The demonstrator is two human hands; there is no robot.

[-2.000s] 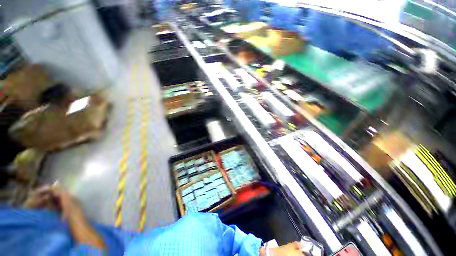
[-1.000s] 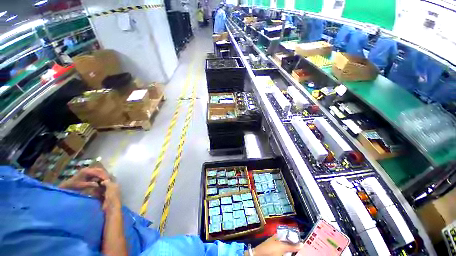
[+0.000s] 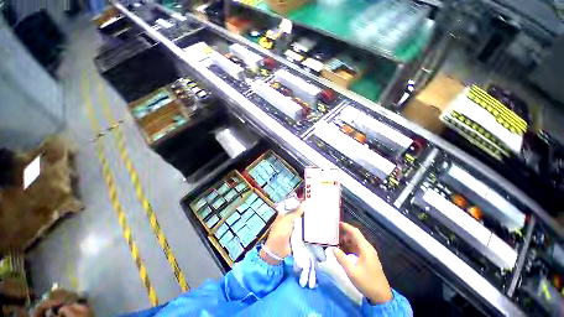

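Note:
A smartphone (image 3: 322, 207) with a bright white and pink screen is held upright in front of me, near the rail. My left hand (image 3: 283, 234) grips its left side together with crumpled white work gloves (image 3: 304, 260) that hang below the phone. My right hand (image 3: 365, 263) is at the phone's lower right corner, its fingers around that edge and its thumb near the bottom. Both hands are bare. The fingers behind the phone are hidden.
The silver conveyor rail (image 3: 289, 139) runs diagonally past the hands. Circuit boards with pale bars (image 3: 352, 148) lie beyond it. A black tote holds boxed blue-green parts (image 3: 247, 223) at the left. Striped trays (image 3: 485, 121) sit at upper right. Another person's hands (image 3: 62, 309) show at lower left.
The phone and left hand have moved from the lower edge to the centre, with the phone turned upright. My right hand has come into view at the phone. The view has tilted and turned right.

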